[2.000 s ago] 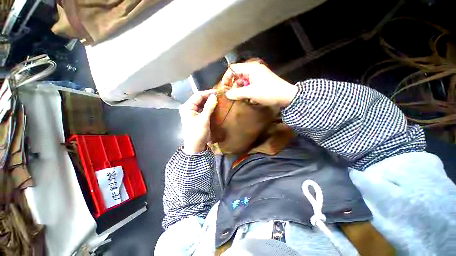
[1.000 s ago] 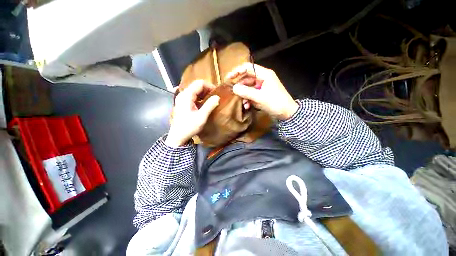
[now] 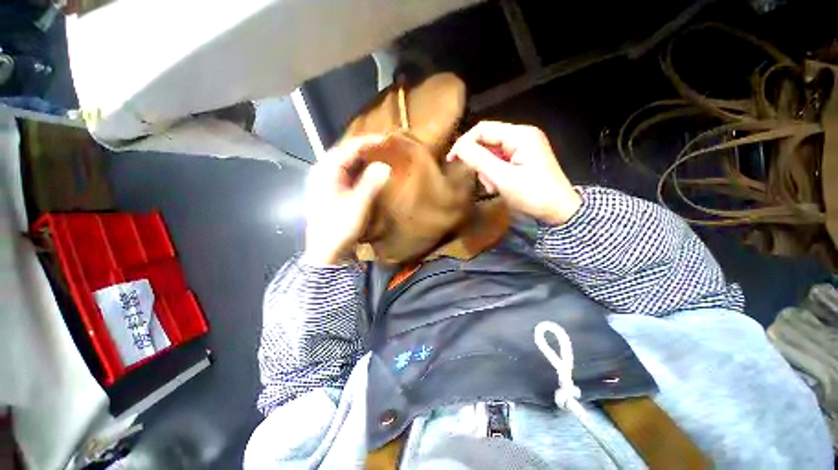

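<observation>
A tan-brown canvas bag (image 3: 418, 207) with a smoother orange-brown leather patch (image 3: 402, 158) lies over my lap, creased and bunched. My left hand (image 3: 347, 193) grips the bag's left side, thumb on the leather edge. My right hand (image 3: 519, 170) is just right of the patch, thumb and index finger pinched together near the bag. A fine thread or small tool at those fingertips cannot be made out. A narrow pale tan strap (image 3: 402, 108) runs up the bag's far part.
A white-covered table (image 3: 230, 64) crosses the upper left. A red divided tray (image 3: 119, 240) with a white handwritten label is at left. Long tan straps (image 3: 726, 170) hang at right beside brown bags. Greyish cloth (image 3: 809, 344) lies at lower right.
My right hand has moved right, away from the leather patch. The red at its fingers and the dark line seen earlier no longer show. The bag was turned between the two earlier frames.
</observation>
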